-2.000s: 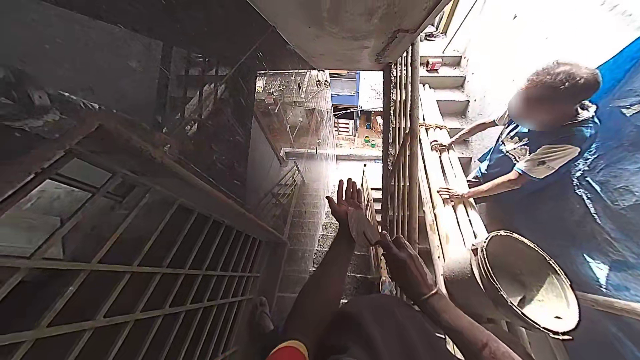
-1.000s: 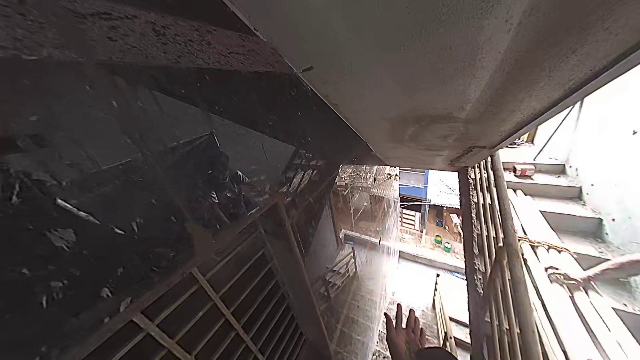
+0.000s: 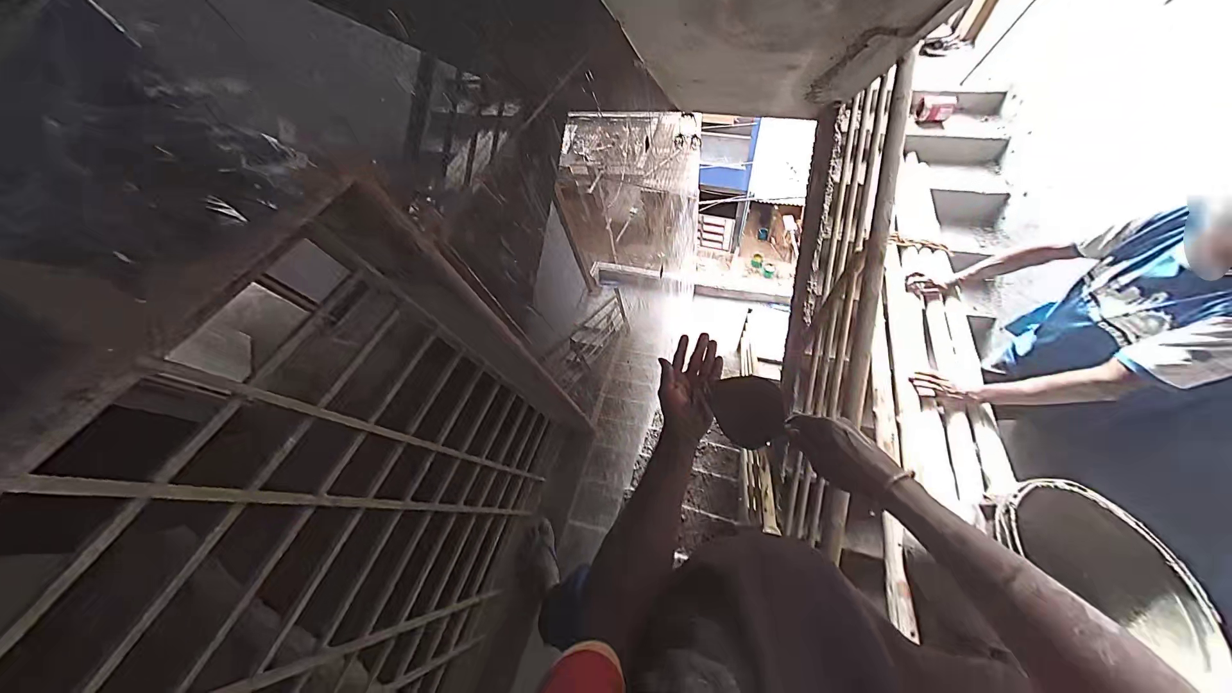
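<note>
My left hand (image 3: 689, 385), palm up with its fingers apart, is raised over the stairwell, near the edge of a dark flat blade that looks like a trowel (image 3: 749, 411). My right hand (image 3: 835, 450) is closed at the blade's right end, where its handle is hidden by the fingers. A bracelet circles my right wrist. Bits of material appear to scatter in the air by the metal railing at the left.
Left stands a metal grille railing (image 3: 356, 423). At right are wooden poles (image 3: 938, 404) with a co-worker's hands (image 3: 948, 385) on them, and a large round basin (image 3: 1107, 568). Concrete stairs (image 3: 970, 149) rise behind; a concrete slab (image 3: 741, 48) hangs overhead.
The view swung up and left, then came back down. My right hand and the blade, out of view one second ago, show again. My left hand remains spread.
</note>
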